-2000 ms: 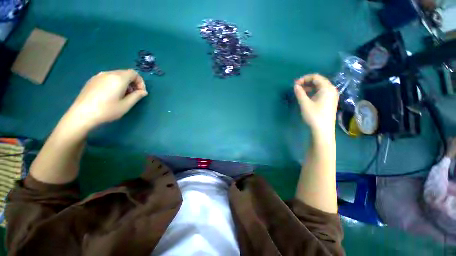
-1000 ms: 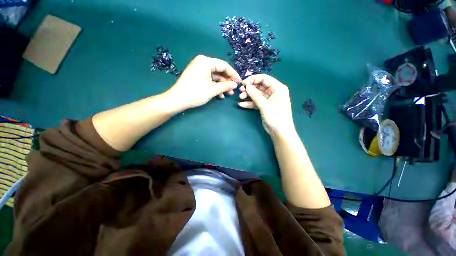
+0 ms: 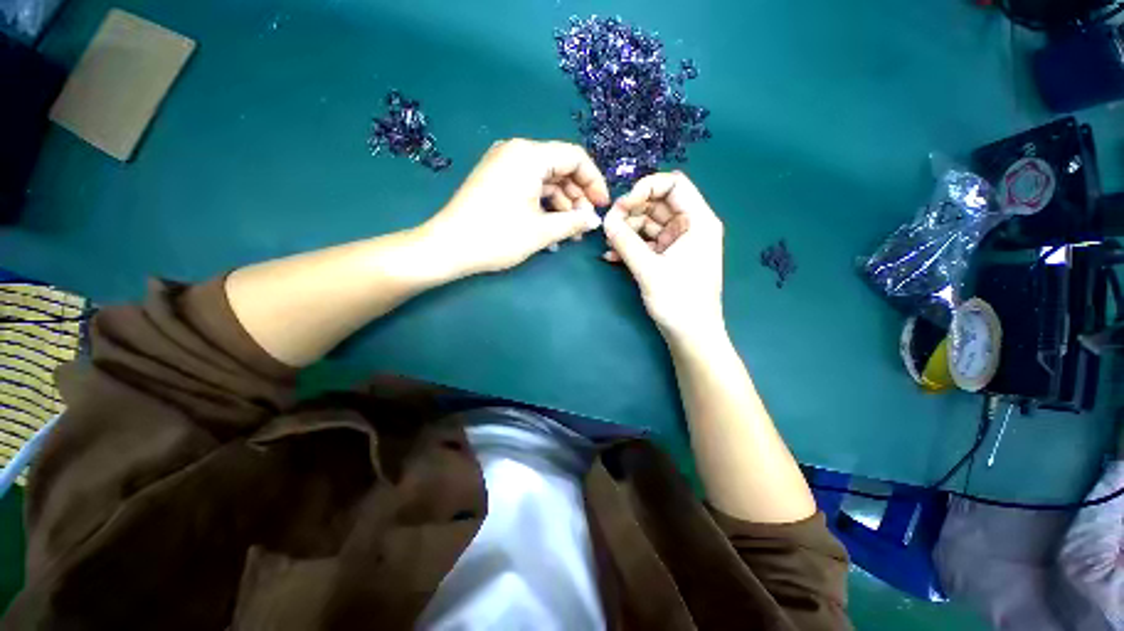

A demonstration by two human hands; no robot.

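Note:
My left hand [image 3: 530, 207] and my right hand [image 3: 663, 240] meet fingertip to fingertip just below the large heap of small dark glinting parts [image 3: 629, 99]. A tiny dark part seems pinched between the fingertips; it is too small to make out. The left pile of small parts [image 3: 404, 130] lies beyond my left forearm. The right pile of small parts [image 3: 779, 260], the smallest, lies to the right of my right hand.
A cardboard piece [image 3: 123, 84] lies at upper left. At right are a crumpled clear plastic bag [image 3: 931, 247], tape rolls [image 3: 974, 345] and black bench equipment [image 3: 1048, 314] with cables. A blue stool [image 3: 878, 524] and part of a seated person [image 3: 1095, 542] show at lower right.
Both hands have come inward from above the left and right piles to meet at the centre. Over the last second they have stayed together, with only slight finger movement. The camera view has shifted.

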